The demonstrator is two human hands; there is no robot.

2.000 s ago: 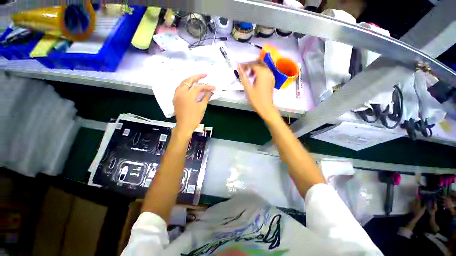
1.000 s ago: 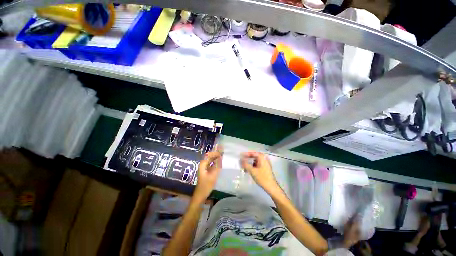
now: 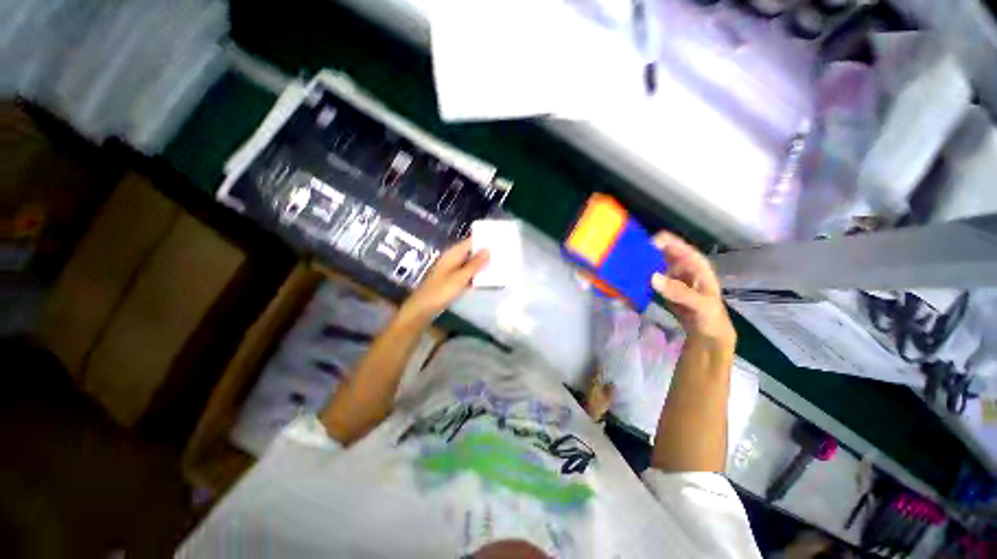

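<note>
My left hand (image 3: 446, 282) holds a small white label or slip (image 3: 497, 253) upright over the right end of the printed black sheets (image 3: 372, 197). My right hand (image 3: 695, 293) grips the orange and blue tape holder (image 3: 619, 251) by its blue side, in the air in front of the shelf edge. A large white sheet (image 3: 487, 60) hangs over the shelf edge, with a blurred pen (image 3: 649, 49) beside it.
The open shipping carton (image 3: 312, 355) with bagged units stands at lower left, beside a brown carton (image 3: 142, 300). A pale bag stack (image 3: 120, 66) is upper left. A metal shelf post (image 3: 875, 260) is at right. A bare hair dryer (image 3: 804, 459) lies on the bench lower right.
The view has turned and shifted. My right hand has taken the orange and blue tape holder off the shelf. A small white slip now shows clearly in my left hand.
</note>
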